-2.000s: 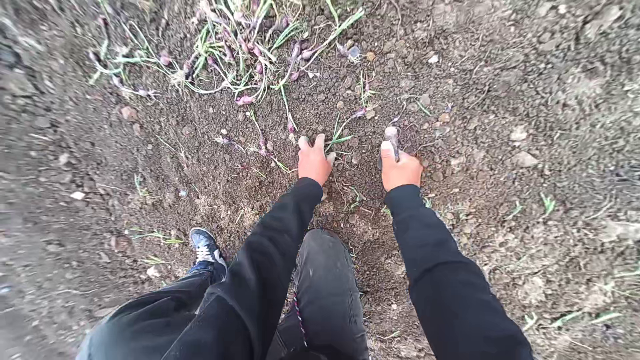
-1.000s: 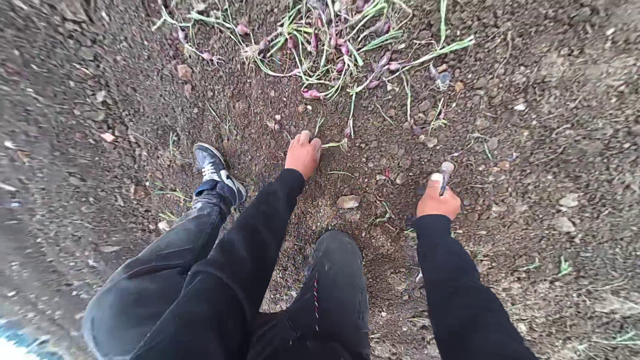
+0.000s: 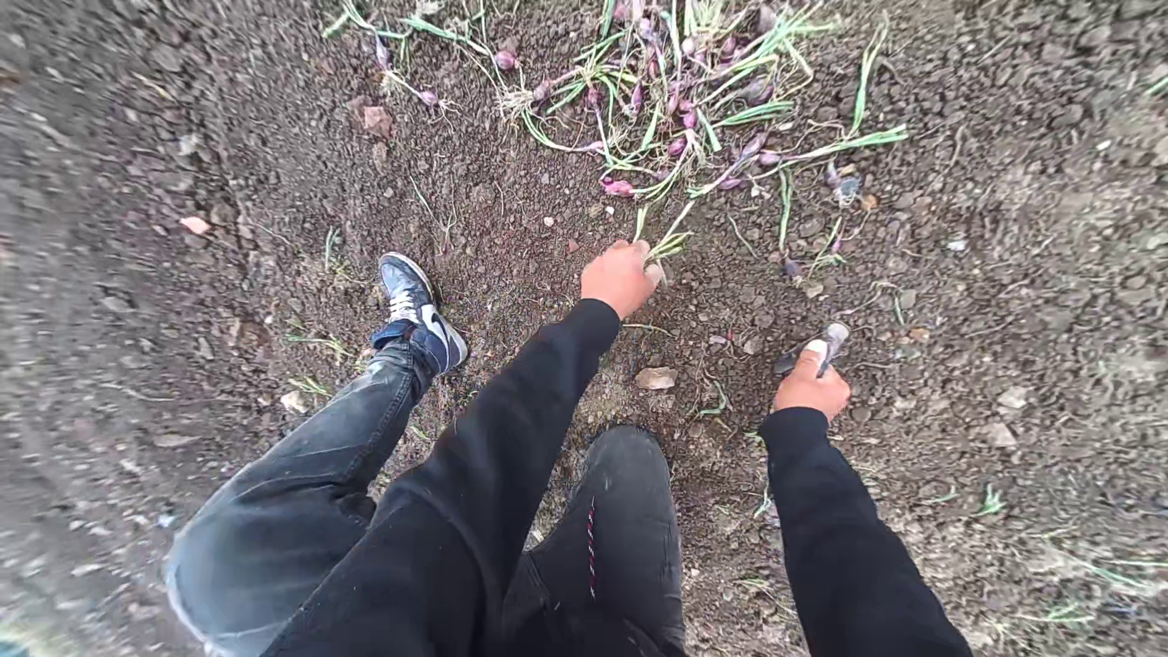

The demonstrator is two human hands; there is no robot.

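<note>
My left hand is closed on a small bunch of green onion leaves that stick out past its fingers, just below a loose pile of small purple onions with long green tops and pale roots. In my right hand, lower and to the right, is a short hand tool with a pale, rounded end; its dark lower part points left and lies partly behind the fingers, so its kind is unclear. Near the pile's lower edge lies a bright pink-purple bulb.
Crumbly brown soil surrounds everything. A flat tan stone lies between my arms, above my bent knee. My sneaker stands at the left. A reddish stone and single onions lie upper left.
My hands are farther apart than two seconds ago. Since a second ago, green leaves have come to show in my left hand. The right hand keeps its tool. The view has shifted.
</note>
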